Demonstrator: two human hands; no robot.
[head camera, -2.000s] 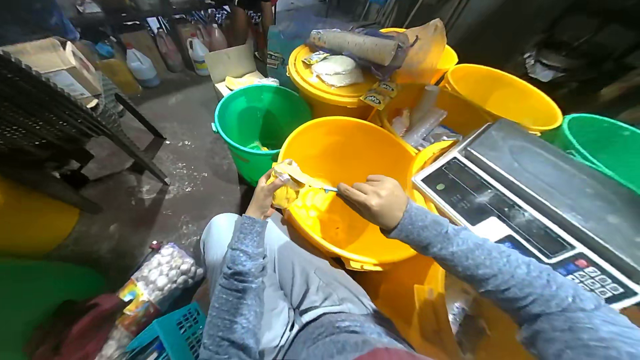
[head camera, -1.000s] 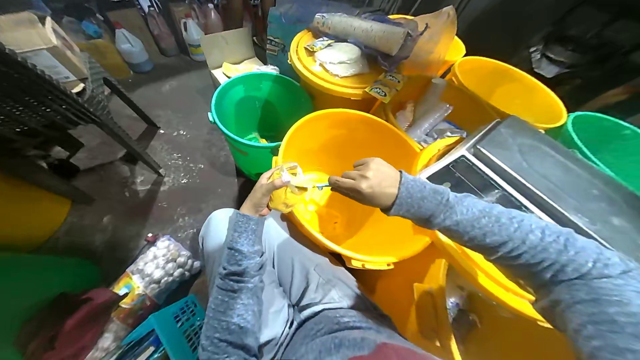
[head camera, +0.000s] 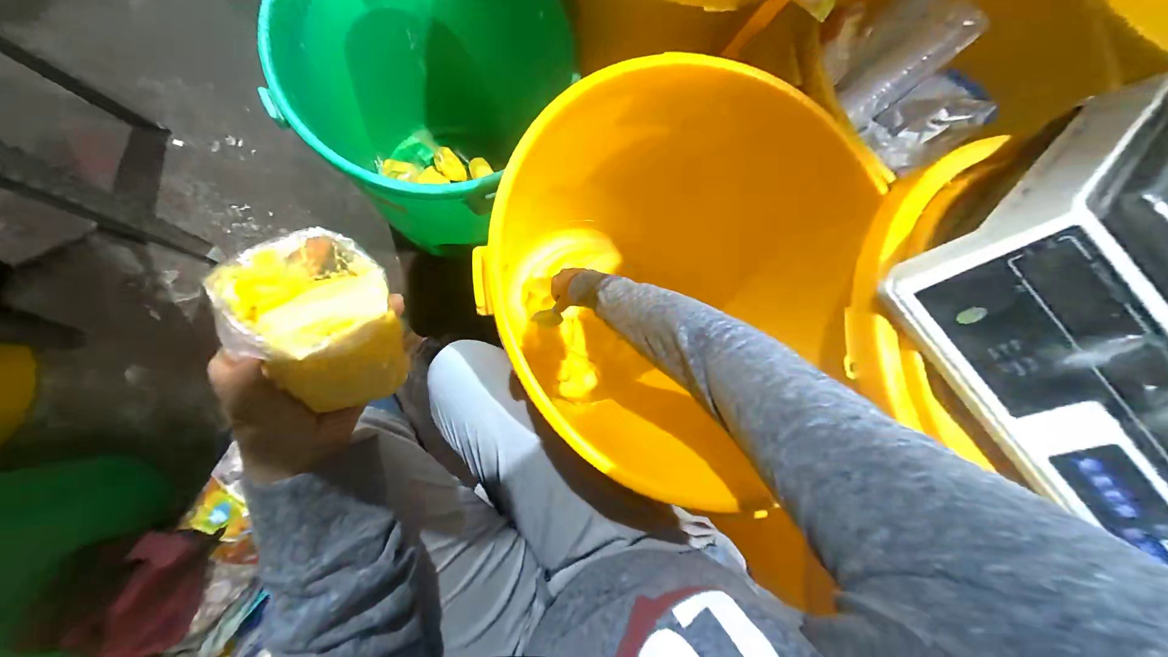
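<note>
My left hand (head camera: 283, 401) holds up a clear plastic bag packed with a soft yellow substance (head camera: 315, 319), its top uncovered, left of the yellow bucket (head camera: 730, 182). My right hand (head camera: 570, 287) reaches down inside that bucket, near its left wall, by yellow material (head camera: 577, 365) at the bottom. Its fingers are mostly hidden, and whether they hold something is unclear. Behind the left side of the yellow bucket stands a green bucket (head camera: 319, 137) with several yellow pieces (head camera: 447, 166) and some clear plastic in it.
A digital weighing scale (head camera: 1022, 338) is at the right, beside and over another yellow container (head camera: 876, 301). Clear plastic bags (head camera: 922, 100) lie at the top right. Dark metal bars (head camera: 82, 196) are at the left; a dark red cloth (head camera: 160, 584) lies at the lower left.
The right hand has gone from beside the left hand down into the yellow bucket. The left hand has moved left, away from the bucket's rim, with the yellow pack. The view has moved closer.
</note>
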